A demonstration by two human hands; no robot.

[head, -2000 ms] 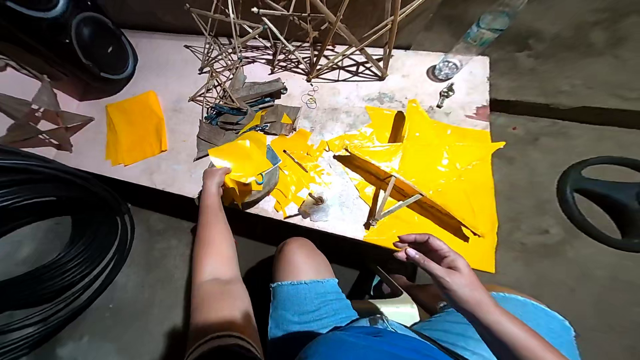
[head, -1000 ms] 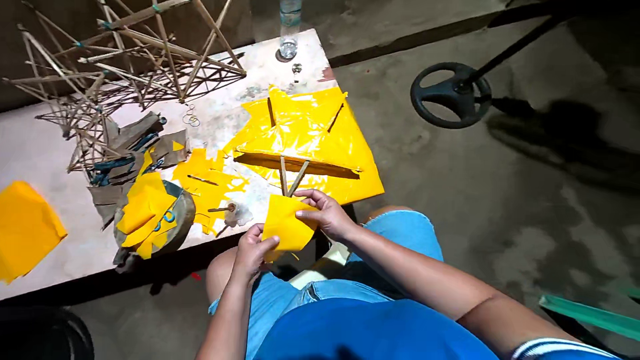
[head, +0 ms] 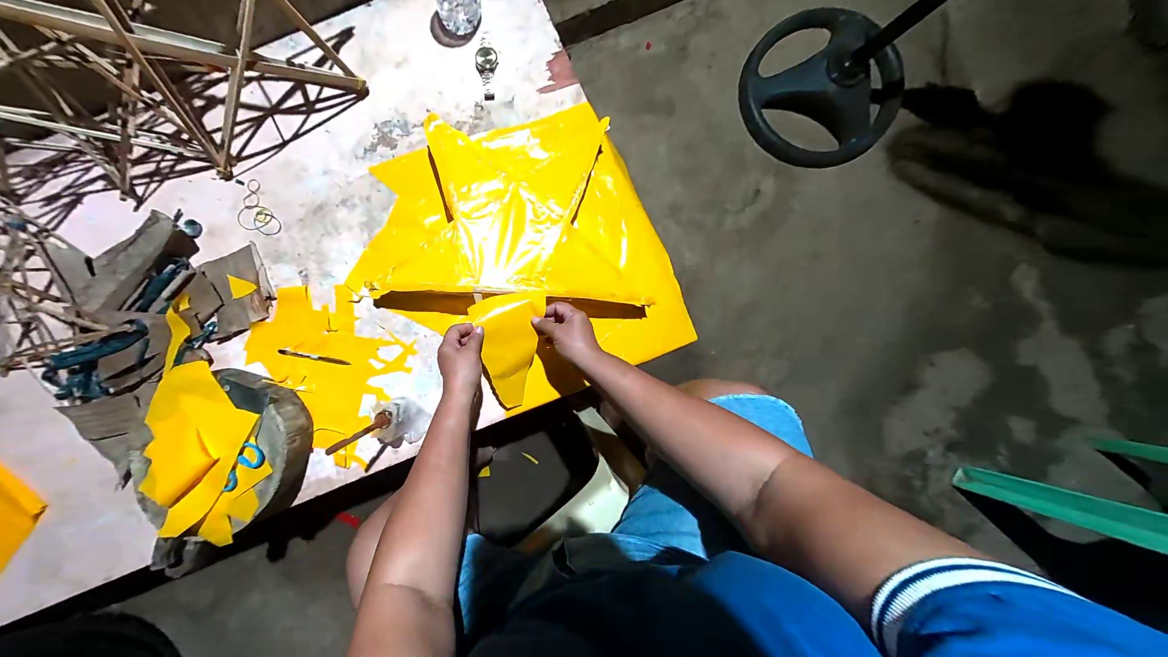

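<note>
Between my two hands a small yellow plastic sheet (head: 509, 351) is stretched over the lower edge of a star-shaped frame covered in yellow plastic (head: 511, 228). My left hand (head: 461, 360) pinches the sheet's left upper corner. The right upper edge is pinched by my right hand (head: 568, 330). Beneath the star lies a larger yellow sheet (head: 652, 283). Left of my hands are yellow scraps (head: 319, 392) with a thin dark pen-like tool (head: 314, 357), and a small container with a brush or stick (head: 388, 420). The star's lower point is hidden behind the held sheet.
Blue-handled scissors (head: 245, 461) lie among yellow pieces on a round wood block (head: 287, 438) at the front left. Bare stick frames (head: 228, 91) stand at the back left. A wristwatch (head: 486, 64) and a clear bottle (head: 458, 16) are at the back. A steering wheel (head: 821, 87) is at right.
My left hand has moved from the pile on the wood block to the star, with a yellow piece now held in both hands. Since one second ago that piece has moved onto the star's lower edge. The view has shifted.
</note>
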